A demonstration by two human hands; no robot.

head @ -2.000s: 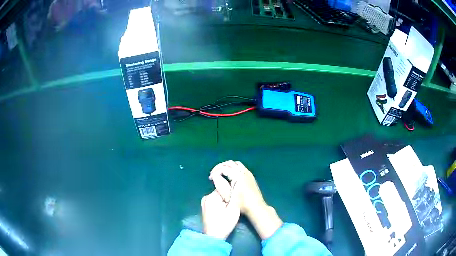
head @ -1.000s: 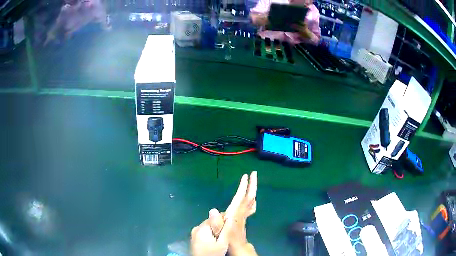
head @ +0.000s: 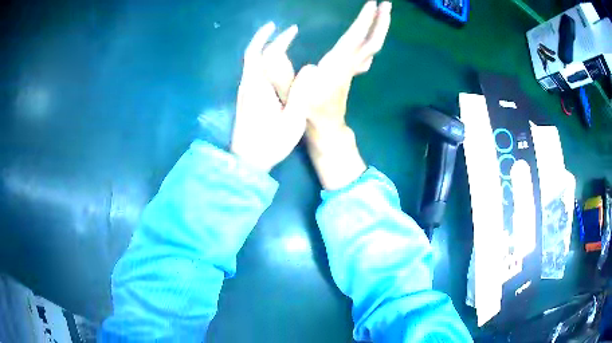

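Observation:
My left hand (head: 268, 110) and my right hand (head: 339, 87) are bare, in light blue sleeves, above the green bench (head: 168, 87). They touch each other near the wrists and palms, with fingers extended up and apart. Neither hand holds anything that I can see. A blue and black battery tester (head: 451, 8) is cut off by the top edge, beyond my right hand. A black barcode scanner (head: 439, 164) lies to the right of my right forearm.
Flat white and black box blanks (head: 517, 194) lie right of the scanner. A printed retail box (head: 570, 47) is at the top right, with a blue tester (head: 584, 106) beside it. A yellow-orange tape roll (head: 592, 223) is at the right edge. Printed cartons (head: 50, 318) show at the bottom left.
The view has tilted down and turned, so the upright box at left is out of the picture and the tester is mostly cut off. My hands, earlier pressed together, have their fingers spread apart.

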